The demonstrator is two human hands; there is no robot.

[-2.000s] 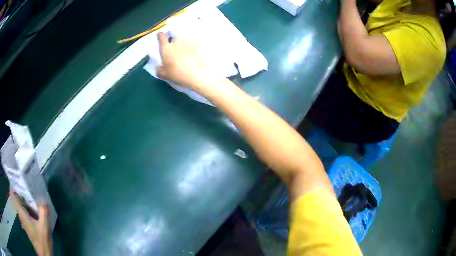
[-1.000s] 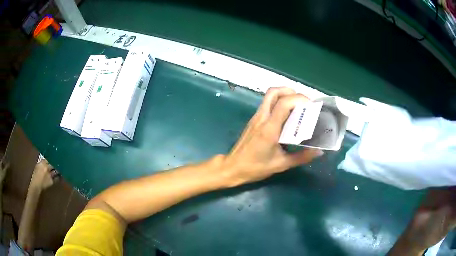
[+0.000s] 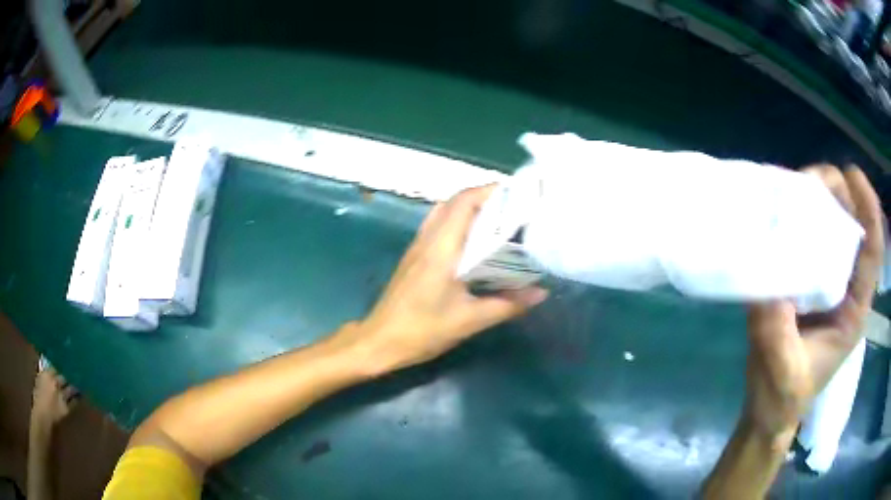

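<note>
My left hand (image 3: 430, 278) holds a white printed carton (image 3: 500, 244) near the middle, its open end facing right. My right hand (image 3: 816, 312) grips the far right end of a white wrapped product (image 3: 684, 225), a soft crinkled bundle held level above the bench. The bundle's left end meets the carton's open end and covers it; how far it is inside cannot be told. The carton's far end is hidden by my left hand.
Three closed white cartons (image 3: 176, 229) lie side by side at left on the green bench (image 3: 293, 254). A white rail (image 3: 322, 156) runs behind. Another white wrapped piece (image 3: 835, 410) lies at lower right. Another person's hand (image 3: 49, 395) shows at lower left. An orange object (image 3: 34, 109) is at upper left.
The wrapped product has come left from the right edge to the carton's open end, with my right hand behind it. The view has shifted, so the closed cartons appear lower and further left.
</note>
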